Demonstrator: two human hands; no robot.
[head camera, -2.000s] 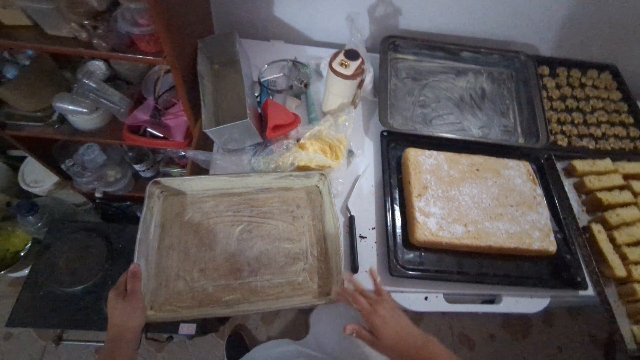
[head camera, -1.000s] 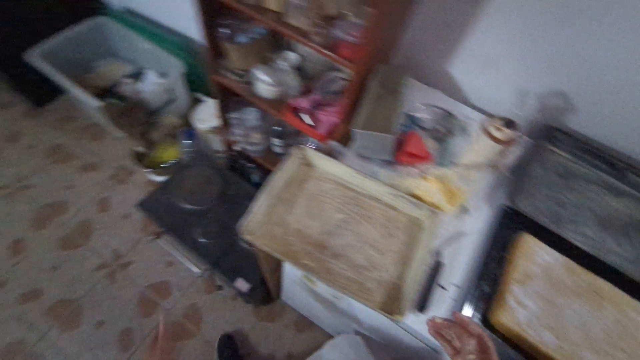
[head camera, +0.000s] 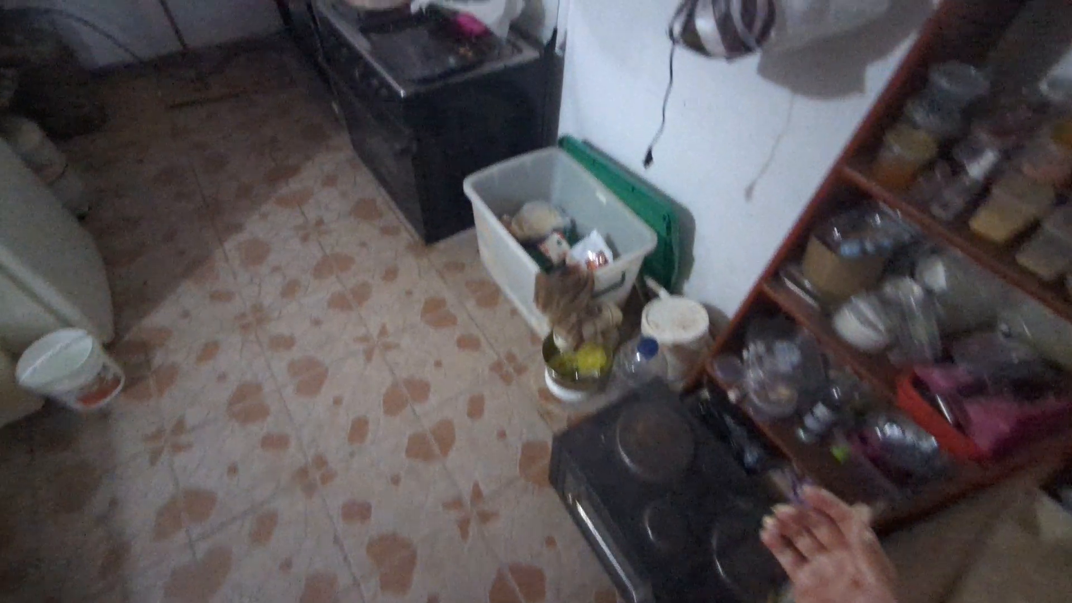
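Observation:
My right hand (head camera: 829, 548) is at the lower right, over the right side of a black electric hot plate (head camera: 662, 494) with round burners. Its fingers are loosely bent and apart, and nothing shows in them. My left hand is out of view. Right of the hand, a blurred brown surface (head camera: 963, 544), probably part of the baking pan, enters the lower corner. The sponge cake and the other trays are outside the view.
Wooden shelves (head camera: 783, 314) with jars and containers rise at the right. Near them stand a lidded white bucket (head camera: 674, 322), a bowl with yellow contents (head camera: 578, 368) and a clear plastic bin (head camera: 502, 251). A black stove (head camera: 477, 126) is behind; another white bucket (head camera: 69, 368) stands left on the tiled floor.
The view has swung far left, from the table with cake and trays to the floor and stove. My left hand, at the pan's left edge two seconds ago, is no longer visible.

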